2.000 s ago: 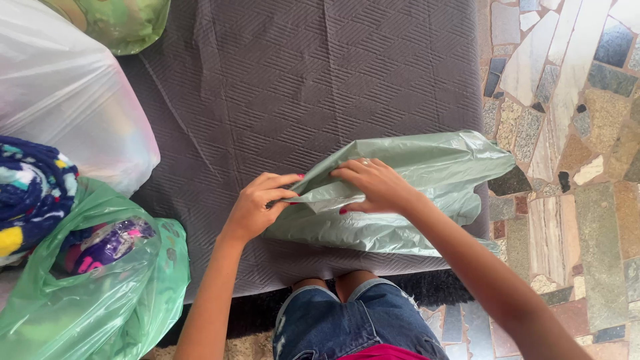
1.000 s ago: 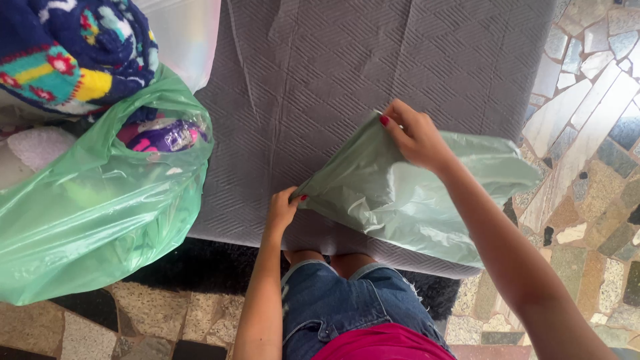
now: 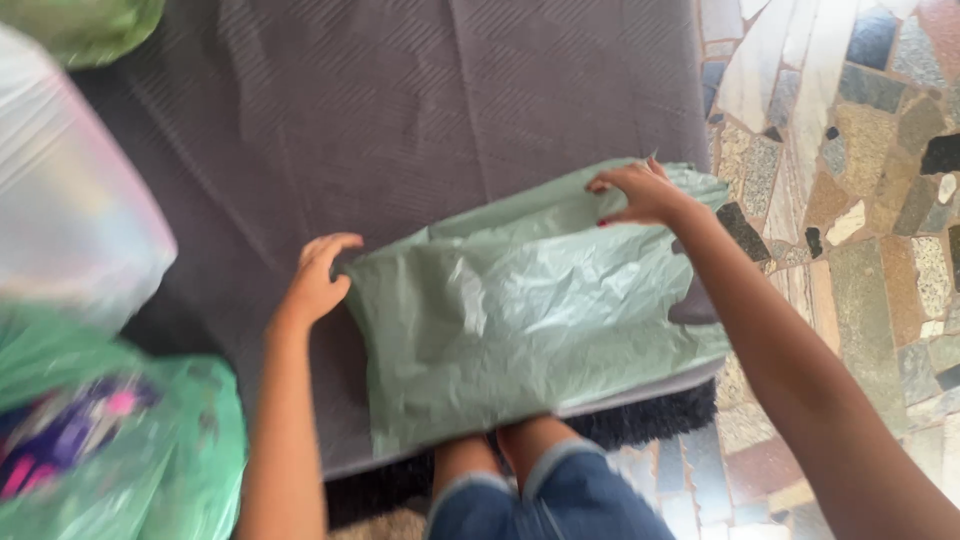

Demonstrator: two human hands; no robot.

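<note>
A pale green plastic bag (image 3: 510, 322) lies spread flat near the front edge of the grey quilted cover (image 3: 360, 97), its handle end at the right. My left hand (image 3: 311, 281) is just off the bag's left corner, fingers curved and apart, with nothing in it. Over the upper right part of the bag is my right hand (image 3: 637, 193), its thumb and fingers spread. Whether its fingertips touch the plastic cannot be told.
At the left stand a full whitish plastic bag (image 3: 75, 195) and a green plastic bag (image 3: 187, 427) with a purple and pink package inside. Another green bag (image 3: 97, 30) is at the top left. A stone mosaic floor (image 3: 862, 300) lies beyond the cover's right edge.
The pale green bag, gripped at its edge by both hands one second ago, now lies flatter and wider. My left hand has let go of its corner. The view has shifted.
</note>
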